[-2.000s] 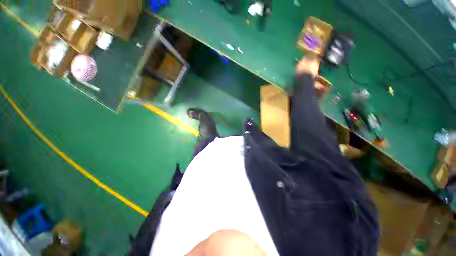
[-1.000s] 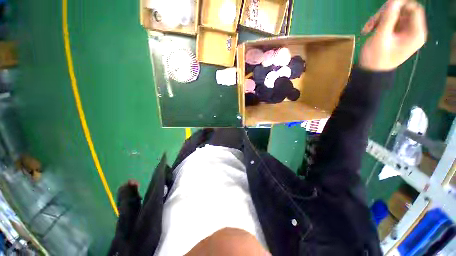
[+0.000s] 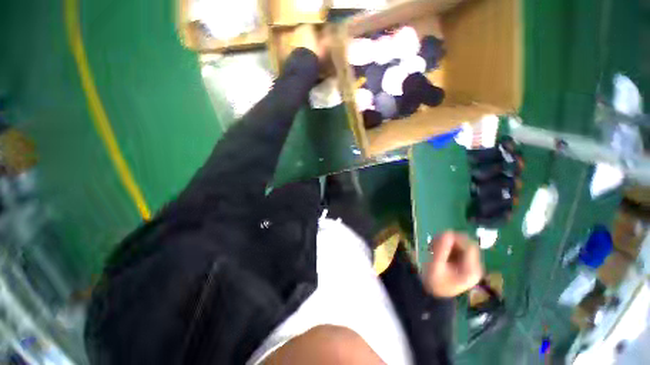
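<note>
My left hand (image 3: 324, 51) is small and blurred at the top, over the small brown boxes beside the big carton; what its fingers hold cannot be made out. The small brown box (image 3: 293, 37) is partly hidden by my left hand and sleeve. The large open carton (image 3: 474, 57) holds white and black round parts (image 3: 399, 75), heaped at its left side. My right hand (image 3: 454, 265) is at the lower right above the green bench, fingers curled and blurred; nothing can be made out in it.
A box of white parts (image 3: 227, 18) is at the upper left. A white piece (image 3: 326, 94) lies by the carton. Black parts in a row (image 3: 493, 185) and a white item (image 3: 540, 210) lie on the right bench. A yellow line (image 3: 103, 117) marks the floor at left.
The view has turned. My left arm has come up and reaches to the small boxes. My right hand has moved from the upper right down to the lower right.
</note>
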